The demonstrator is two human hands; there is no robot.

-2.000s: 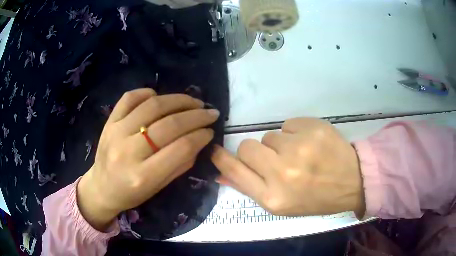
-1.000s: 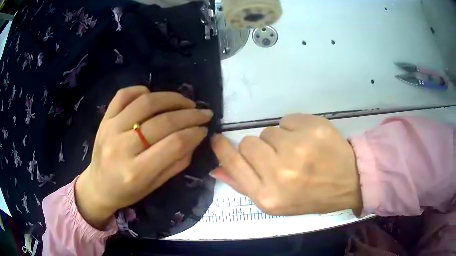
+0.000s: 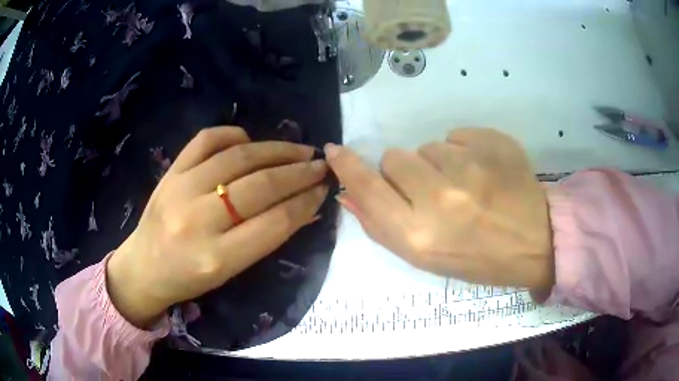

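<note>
A sheer dark panel (image 3: 97, 171) with small mauve tufts covers the left half of the table and ends in a rounded edge at the front. My left hand (image 3: 231, 201), with a ring, lies on the panel, its fingertips at the panel's right edge. My right hand (image 3: 447, 201) meets those fingertips, its index finger and thumb at the same edge. A small dark bit of fabric shows between the fingertips of both hands. The presser foot (image 3: 325, 37) stands at the panel's right edge, above my hands in the view.
A cream knob (image 3: 408, 26) hangs at the top, with a shiny needle plate (image 3: 361, 59) and a round metal disc (image 3: 407, 62) below it. Thread snips (image 3: 631, 128) lie at the right. Ruler marks (image 3: 417, 309) run along the white table's front.
My right hand has moved up along the panel's edge, away from the table's front, to the left hand's upper fingertips. My left hand stays at nearly the same place on the panel.
</note>
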